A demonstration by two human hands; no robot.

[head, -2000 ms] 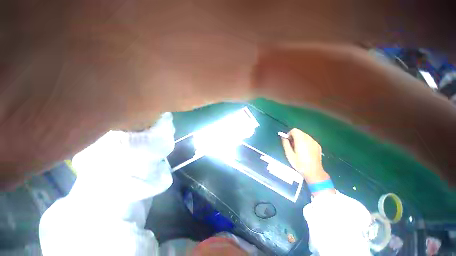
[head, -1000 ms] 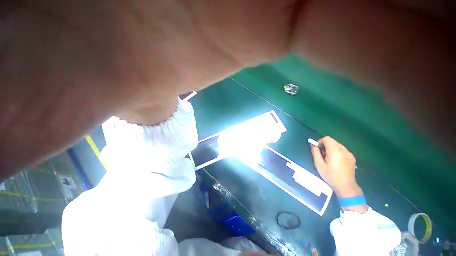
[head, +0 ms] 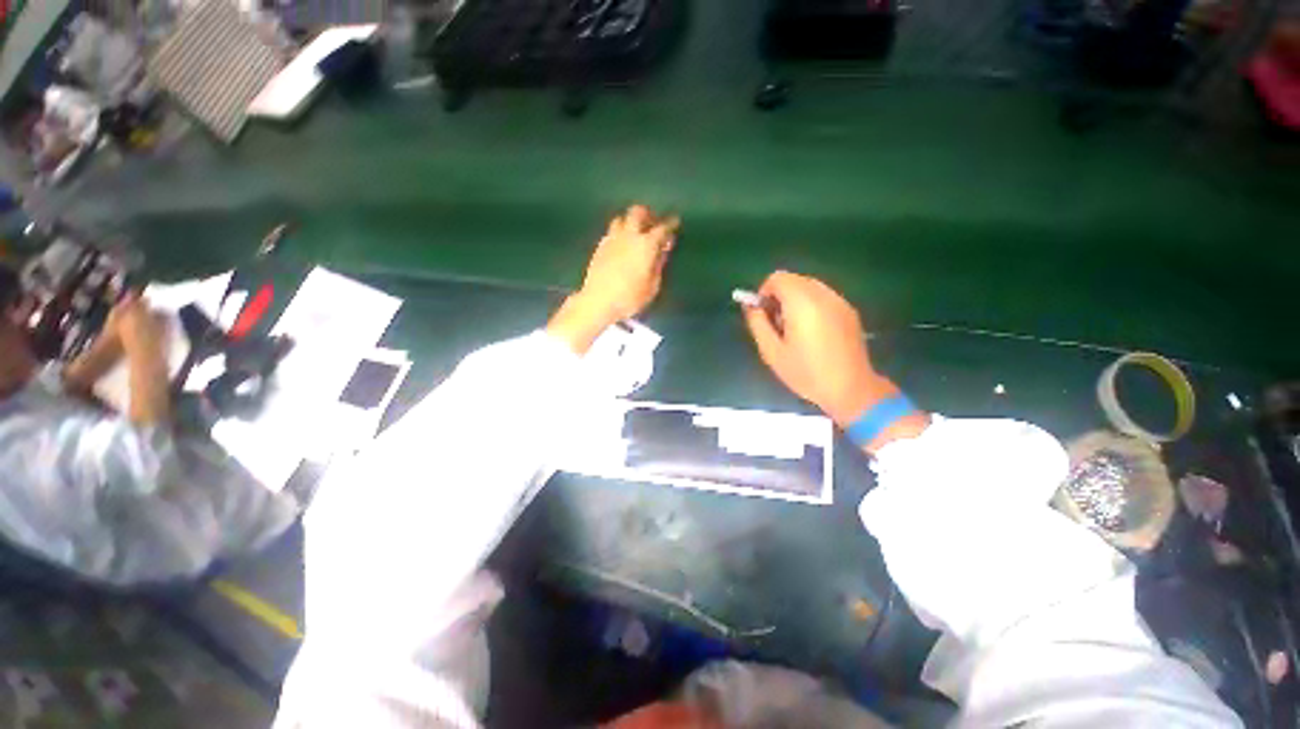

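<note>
My left hand is over the green mat, fingers bent and pointing down; what is between its fingertips is too small to make out. My right hand, with a blue wrist band, pinches a small white piece at its fingertips. The die-cut adhesive sheet, white-bordered with a black area and stepped white gaps, lies flat below both hands. A second white sheet is partly hidden by my left sleeve.
A tape roll and a round tub of glittering small parts stand at the right. A loose wire lies near the front edge. At the left, another person's hands are near printed papers. Black trays stand at the back.
My left hand, earlier large and blurred close to the camera, is now down over the mat. My right hand still holds the small white piece. The view has turned, showing the bench's back and left.
</note>
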